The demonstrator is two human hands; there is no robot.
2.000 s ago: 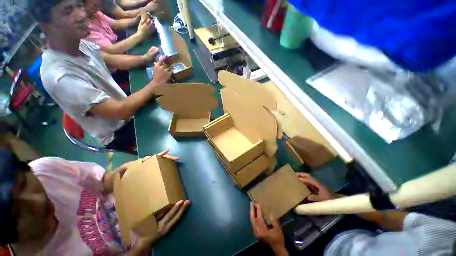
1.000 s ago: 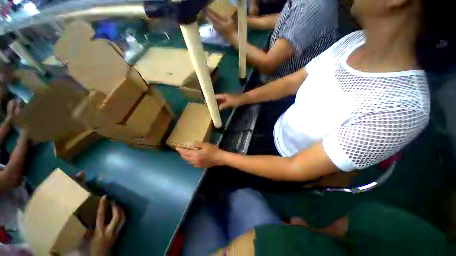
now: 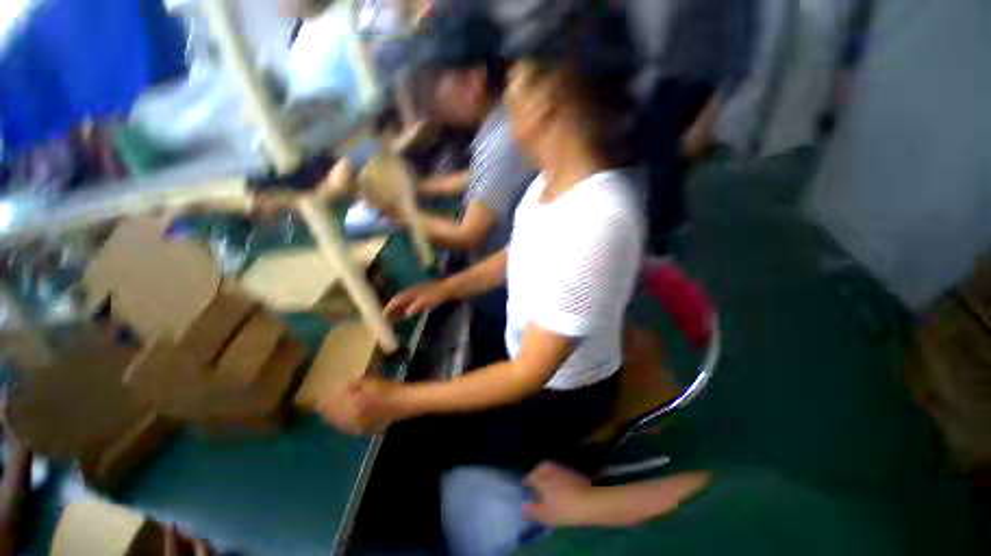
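A blurred bare hand, which looks like my right hand [image 3: 560,494], is at the bottom centre, in front of blue-grey trousers [image 3: 478,505]. Its forearm comes in from the right. Its fingers are too blurred to tell whether it holds anything. My left hand is not in view. The nearest work is a closed brown carton [image 3: 339,364] on the green bench [image 3: 272,467], between the hands of a seated person in a white top [image 3: 576,272]. Open mailer boxes [image 3: 245,353] are stacked to its left.
The person sits on a red-backed chair [image 3: 679,304] with a chrome hoop. A pale pole [image 3: 337,250] slants over the bench. Another worker [image 3: 494,163] holds brown card behind. Green floor [image 3: 804,358] lies right, with brown cartons [image 3: 956,369] at the far right edge.
The view has swung right and up, so the seated person and bench now lie further left. The hand at the bottom now shows more clearly. The seated person's hands stay around the carton.
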